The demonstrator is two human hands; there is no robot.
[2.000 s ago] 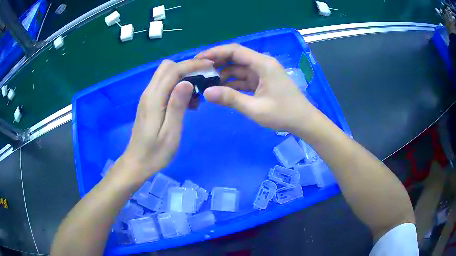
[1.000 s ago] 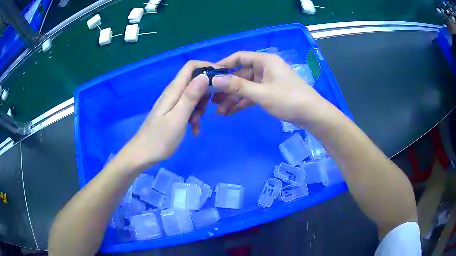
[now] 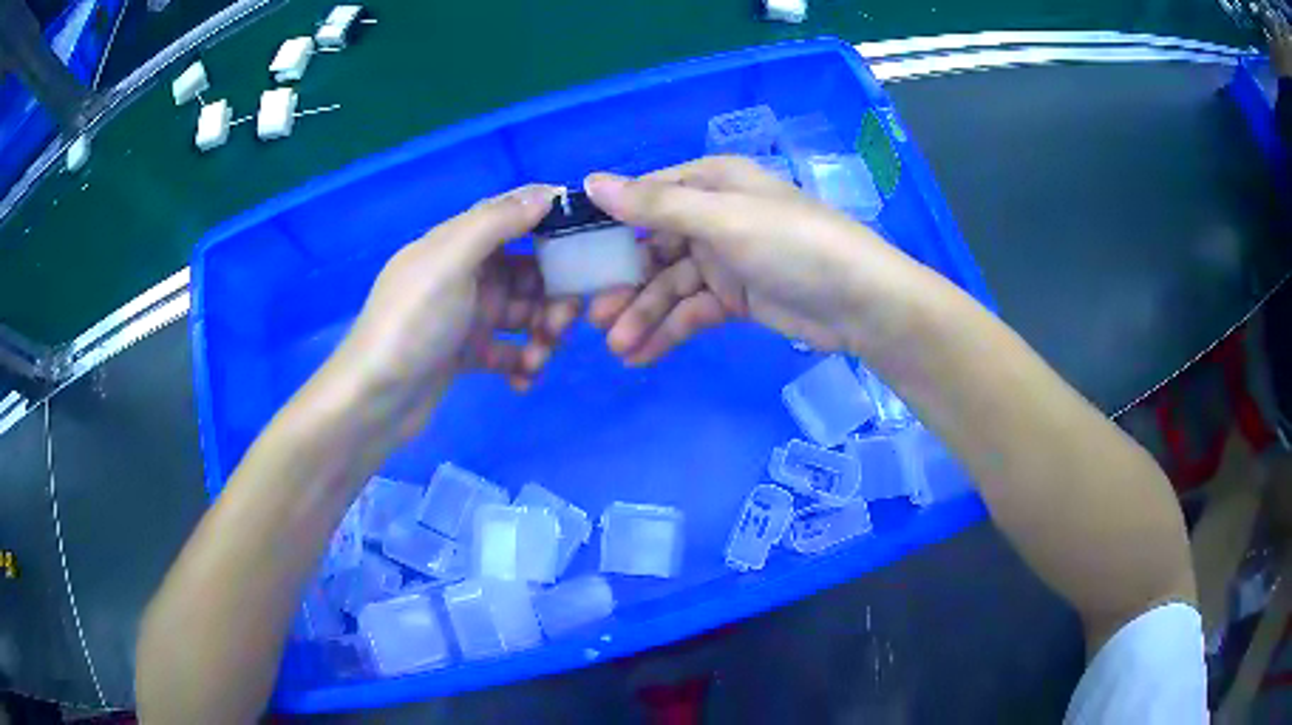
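Note:
A small white unit point(image 3: 592, 261) with a black end at its top is held between both hands above the blue bin point(image 3: 609, 654). My left hand point(image 3: 475, 276) grips its left side, with the thumb at the black end. My right hand point(image 3: 709, 255) grips its right side, with the thumb on the black top edge. A tiny pale bit shows on the black end. Whether a clear cover is on the unit, I cannot tell. Loose clear covers point(image 3: 641, 541) lie in the bin.
Narrow clear pieces point(image 3: 760, 527) lie at the bin's lower right, and more clear pieces lie at its upper right corner. Beyond a pale rail point(image 3: 1049, 53), the green belt point(image 3: 468, 43) carries several white units with thin tails. A dark work surface point(image 3: 1077, 213) extends to the right.
The unit has turned in my hands, so its white face now shows below the black end. Both hands stay on it. The white units on the belt have moved left.

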